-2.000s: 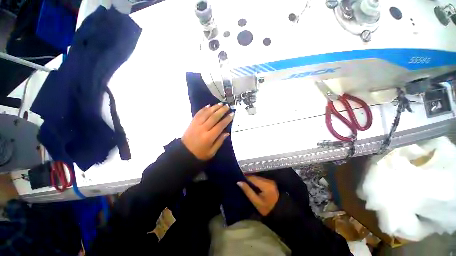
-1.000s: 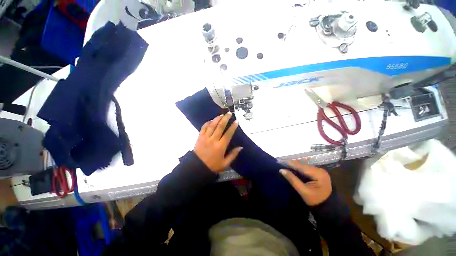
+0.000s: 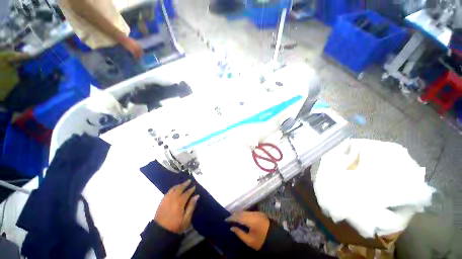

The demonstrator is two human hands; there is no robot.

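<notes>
A navy panel (image 3: 206, 212) runs from the presser foot (image 3: 190, 164) of the white sewing machine (image 3: 243, 119) down over the table edge. Its far end lies flat left of the needle area. My left hand (image 3: 176, 205) lies on the panel just in front of the presser foot, fingers pressing it flat. My right hand (image 3: 251, 227) holds the panel's near part at the table edge, thumb and fingers pinching its right side. The needle tip and seam are too small and bright to tell.
A stack of navy panels (image 3: 63, 192) lies at left, with a narrow dark strip (image 3: 92, 227) beside it. Red-handled scissors (image 3: 267, 156) lie right of the needle. A white cloth bundle (image 3: 372, 187) is at right. Dark scraps (image 3: 152, 95) lie behind the machine. A person (image 3: 99, 23) stands beyond, near blue bins (image 3: 362, 43).
The view has tilted up and turned, showing more of the room. The panel's far end has come further out left of the needle. My right hand moved right, then stayed on the panel.
</notes>
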